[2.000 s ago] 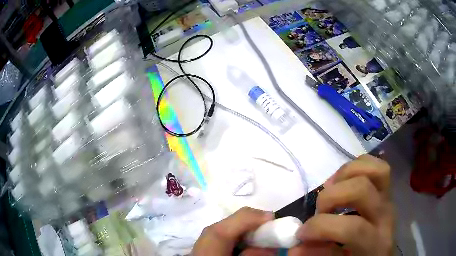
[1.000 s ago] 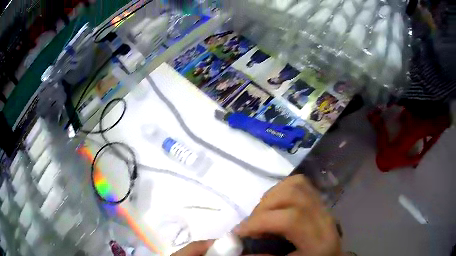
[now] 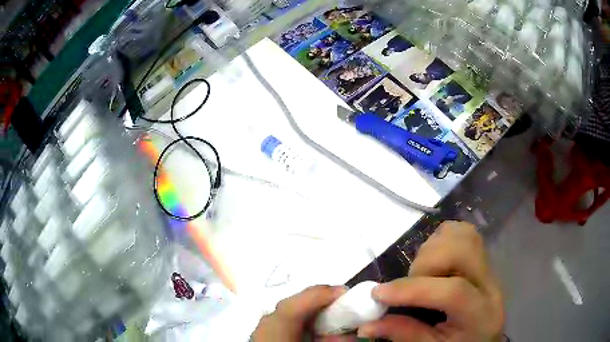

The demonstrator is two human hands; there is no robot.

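Observation:
A thick white syringe barrel [image 3: 349,310] is at the bottom centre, seen from its rounded end. My left hand [image 3: 294,315], cut off by the bottom edge, grips its left side. My right hand [image 3: 445,287] holds its right side with thumb and fingers. The fingertips of both hands are close together on the barrel. The far part of the barrel is hidden by my hands and the picture's edge. Whether a tip is on it, I cannot tell.
A blue-handled blade [image 3: 400,141] lies on photo prints. A blue-banded bottle [image 3: 284,155], a grey hose [image 3: 314,145] and a looped black cable [image 3: 219,175] lie on the white sheet [image 3: 244,250]. Blister trays [image 3: 80,220] stand left and upper right. A red stool [image 3: 558,190] stands right.
The view has swung right, then partly back. Both hands stay on the white barrel, and its rounded end now shows more fully than one second ago.

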